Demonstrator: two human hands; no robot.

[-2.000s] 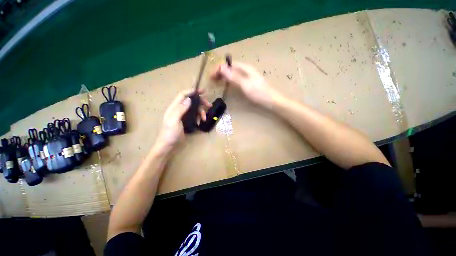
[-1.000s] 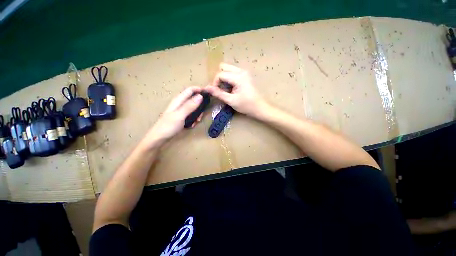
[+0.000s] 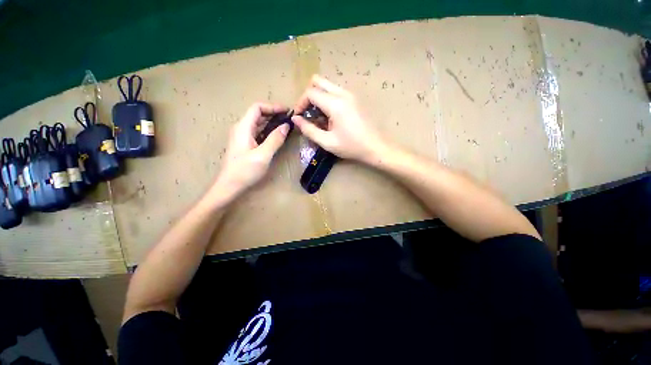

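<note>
My left hand (image 3: 255, 146) grips a black piece (image 3: 273, 127), mostly hidden by its fingers. My right hand (image 3: 330, 121) is close beside it, fingertips nearly meeting the left ones. The right hand is closed on a black unit (image 3: 318, 171) whose lower end, with a small yellow mark, sticks out below the palm. Whether the two black pieces are joined by a cord cannot be told. Both hands are over the bench cardboard (image 3: 385, 199), near its middle.
Several black units with cord loops and tan bands lie at the left; the nearest is a single power bank (image 3: 133, 130). Clear tape (image 3: 551, 107) crosses the cardboard at right. The green conveyor (image 3: 214, 21) runs behind. Dark loops show at the far right edge (image 3: 647, 60).
The left hand has moved up and its black piece is more hidden by the fingers. The right hand's unit has turned, now showing a yellow mark. The view has shifted a little.
</note>
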